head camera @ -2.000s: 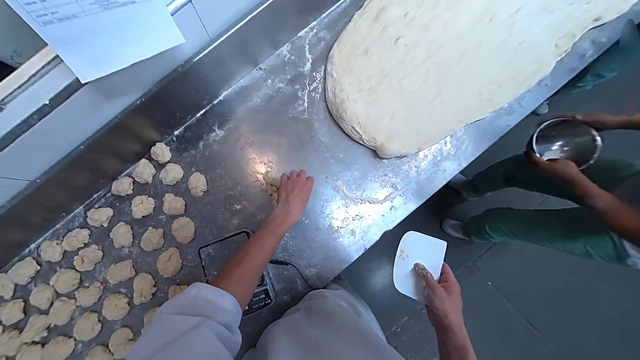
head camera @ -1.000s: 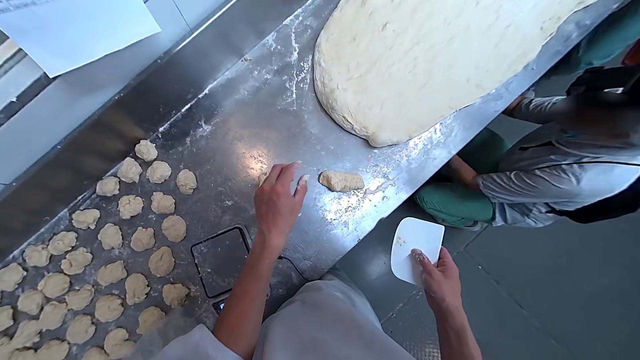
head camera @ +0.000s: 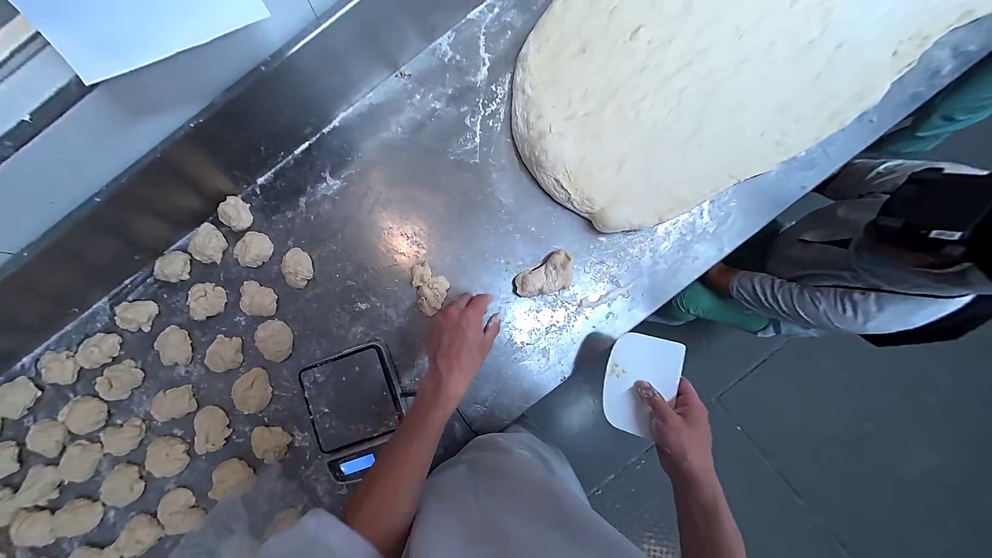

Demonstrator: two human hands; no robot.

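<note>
My left hand (head camera: 461, 345) is over the steel table, its fingertips at the lower end of a small lumpy dough piece (head camera: 428, 288); whether they touch it I cannot tell. To the right of that hand lies another loose dough piece (head camera: 545, 273). My right hand (head camera: 680, 422) grips a white dough scraper (head camera: 645, 381) beyond the table's front edge. A digital scale (head camera: 350, 399) with a bare platform and lit display stands left of my left forearm. Several dough portions (head camera: 252, 390) lie in rows at the left. A large slab of dough (head camera: 697, 108) spreads across the upper right.
A raised steel border (head camera: 194, 163) runs along the table's back, with a paper sheet (head camera: 147, 31) above it. At the right, a person (head camera: 837, 294) in a grey top and green trousers bends low near the table edge. A cable runs from the scale.
The person at the right has gone from standing with a metal bowl to bending low. My left hand has moved slightly down, uncovering the small lumpy dough piece. My right hand keeps the scraper.
</note>
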